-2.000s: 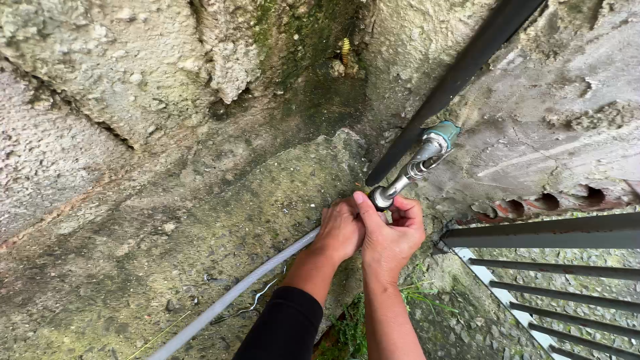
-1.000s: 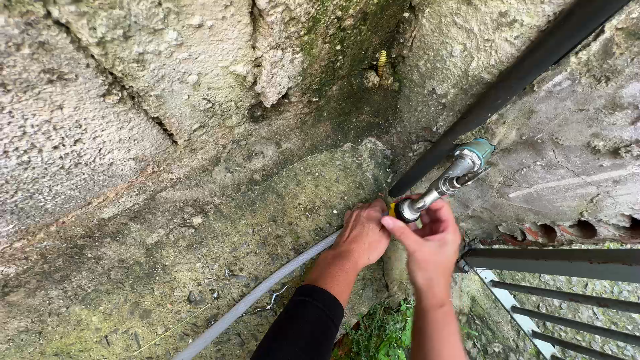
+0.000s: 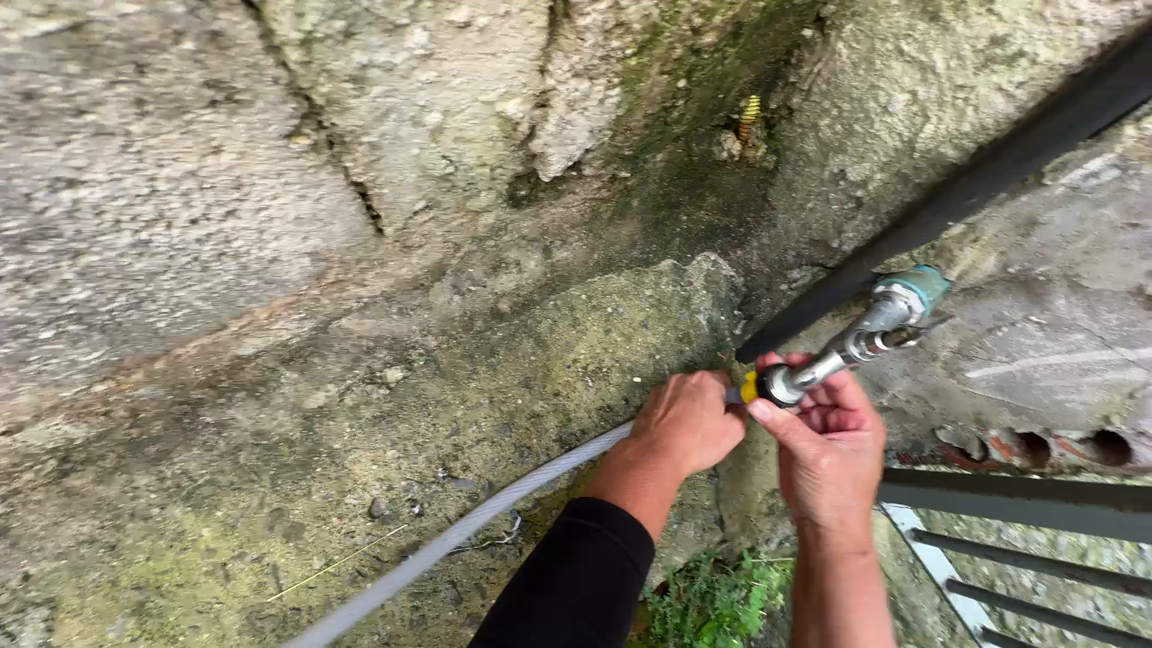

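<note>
My left hand (image 3: 691,421), below a black sleeve, is closed around the end of a grey garden hose (image 3: 504,504). A yellow and black hose connector (image 3: 765,385) shows just beyond its fingers, against the outlet of a metal tap (image 3: 850,349). With thumb and fingertips, my right hand (image 3: 823,423) grips the black collar of that connector from below and behind. The tap's upper end meets a teal fitting (image 3: 927,286) at the wall; whether the connector is fastened to the outlet cannot be told.
A black pipe (image 3: 900,225) runs diagonally behind the tap along the rough wall (image 3: 450,99). At lower right is a grey metal gate (image 3: 1017,499) with bars, beneath broken hollow bricks (image 3: 1035,448). A green weed (image 3: 720,594) grows between my forearms. A yellow-banded caterpillar-like thing (image 3: 749,117) is in the corner.
The yellow part of the connector, hidden two seconds ago, now shows between my hands. My right hand's fingers have shifted around the collar. The view has moved, so the scene sits further right.
</note>
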